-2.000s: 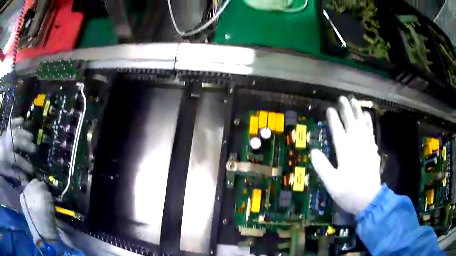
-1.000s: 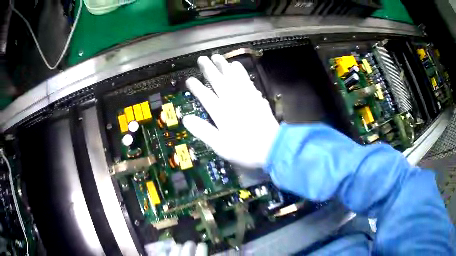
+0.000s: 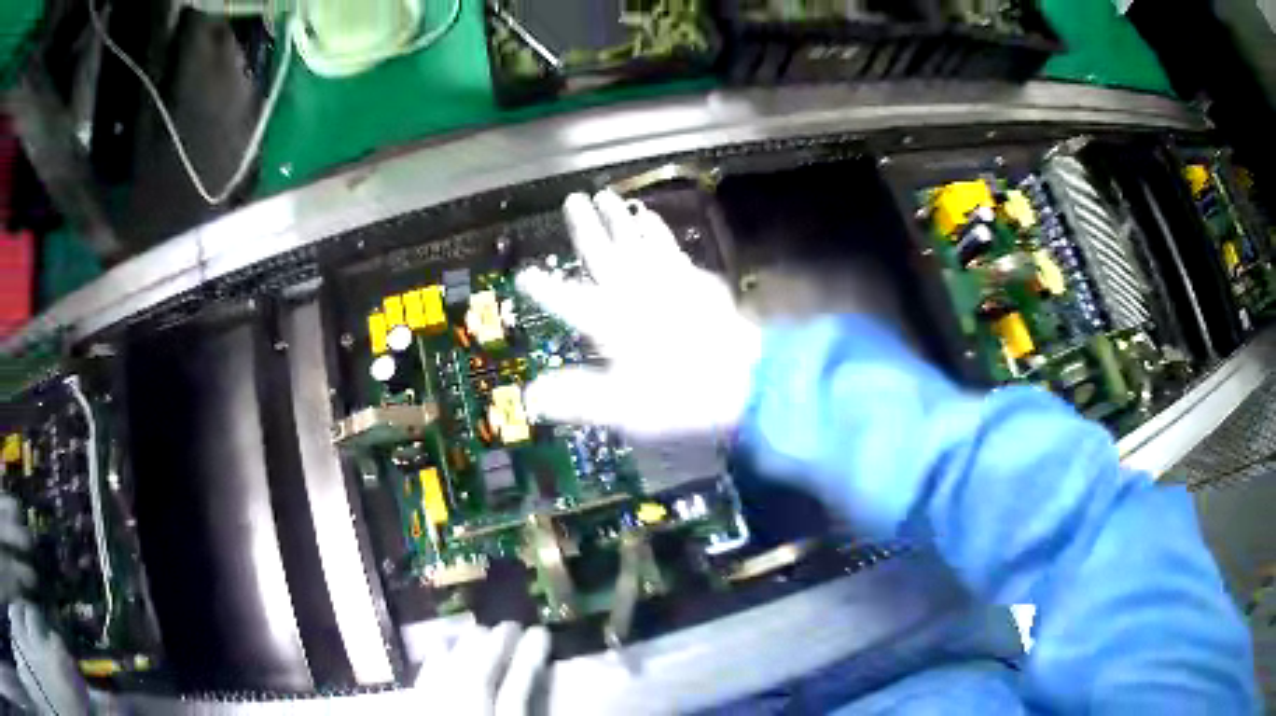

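A green circuit board (image 3: 462, 378) with yellow blocks and white-topped cans lies in its black carrier (image 3: 350, 336) in front of me. My right hand (image 3: 651, 329), white-gloved, lies over the board's right half with fingers spread, holding nothing visible. It hides the parts under it; a grey flat surface (image 3: 686, 459) shows below the palm. My left hand (image 3: 483, 671), white-gloved, is at the carrier's front edge, cut off by the picture's bottom; its grip cannot be told. Olive clamps (image 3: 549, 560) lie at the board's front edge and a pale one (image 3: 385, 424) on its left.
Another board with a ribbed grey block (image 3: 1099, 238) sits to the right. At the left, another person's gloved hands (image 3: 42, 664) are at a board with a white bent rod (image 3: 98, 490). Metal rail (image 3: 420, 168) runs behind; black bins (image 3: 595, 42) stand on the green mat (image 3: 357, 119).
The view has swung right since two seconds ago. My left hand has come into view at the front edge. My right hand stays over the board's right half.
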